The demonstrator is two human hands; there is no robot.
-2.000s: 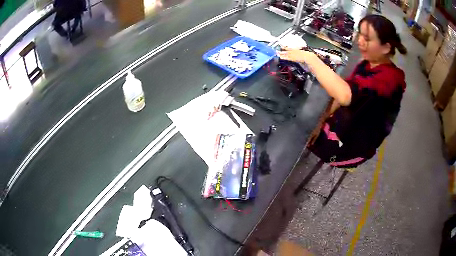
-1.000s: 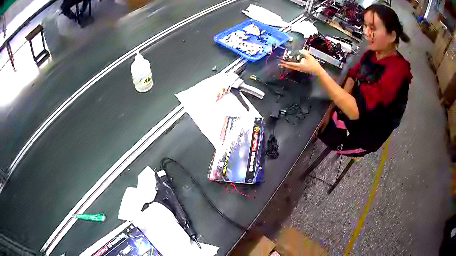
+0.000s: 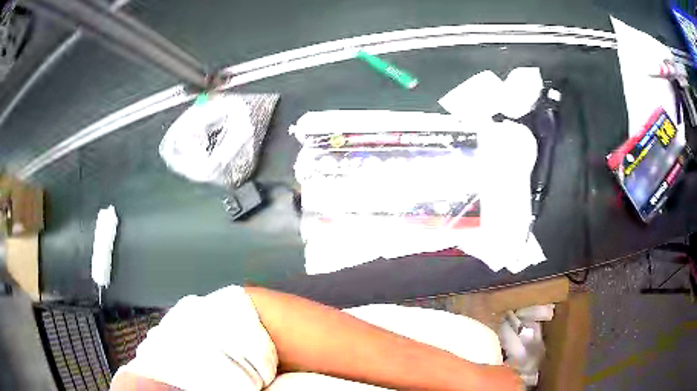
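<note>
A display panel [image 3: 390,141] lies on white padding [image 3: 504,176] at the bench's middle, its face washed out by glare. A black electric screwdriver [image 3: 544,145] lies right of it. A clear screw bag [image 3: 214,145] and a black power adapter [image 3: 243,201] lie to its left. A bare forearm, which looks like my left, crosses the bottom to the right. My left hand [image 3: 504,377] is blurred and cut off at the bottom edge beside an open cardboard box; its fingers and any hold are unclear. My right hand is not in view.
A green-handled tool [image 3: 387,69] lies by the aluminium rail [image 3: 436,37]. Another panel [image 3: 653,164] lies at the far right. A narrow white piece [image 3: 105,246] lies at left. The cardboard box [image 3: 575,328] holds white wrapping. A black crate [image 3: 72,344] stands lower left.
The view has swung left and down to the nearer bench. The seated person, blue tray and bottle have left view. The forearm, screw bag, adapter and crate now show.
</note>
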